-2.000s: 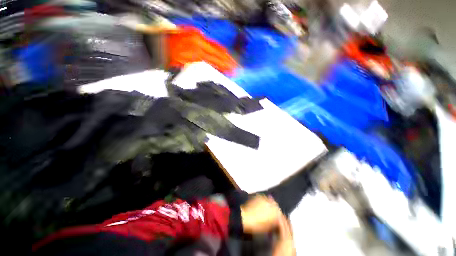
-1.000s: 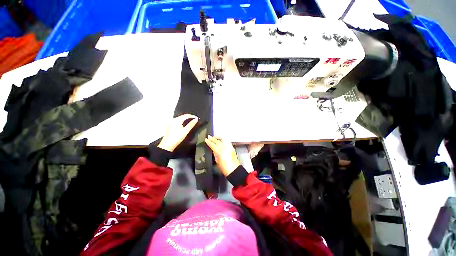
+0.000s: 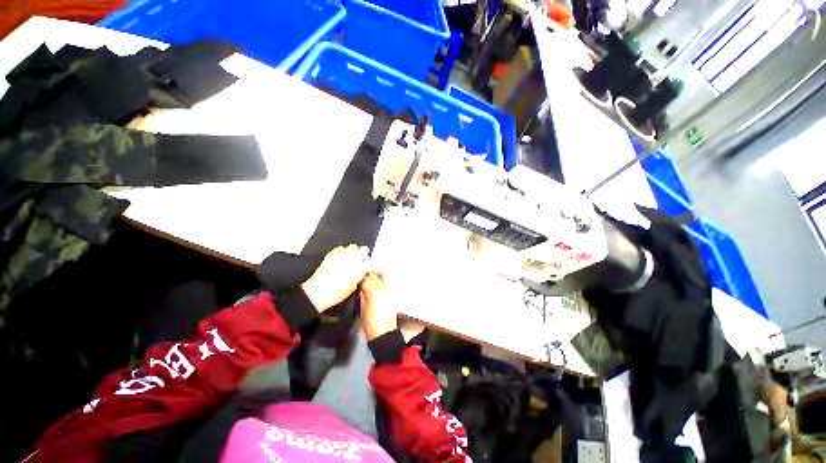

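Note:
A black fabric strip [image 3: 349, 194] runs from under the left end of the white sewing machine [image 3: 489, 212] down over the table's front edge. My left hand [image 3: 335, 277] holds the strip near the table edge, fingers pinched on it. My right hand [image 3: 377, 303] is just right of it, fingertips close to the left hand's. Its fingertips seem to touch the strip's right edge, but its grip is partly hidden. The needle area is too small to see clearly.
A pile of camouflage and black pieces [image 3: 72, 154] lies at the table's left. Blue crates [image 3: 412, 90] stand behind the table [image 3: 303, 136]. Black fabric [image 3: 666, 325] hangs right of the machine. Dark material lies below the table edge.
The view has tilted and turned. Both hands are now closer together at the table edge. The camouflage face of the held piece, seen before between the hands, no longer shows.

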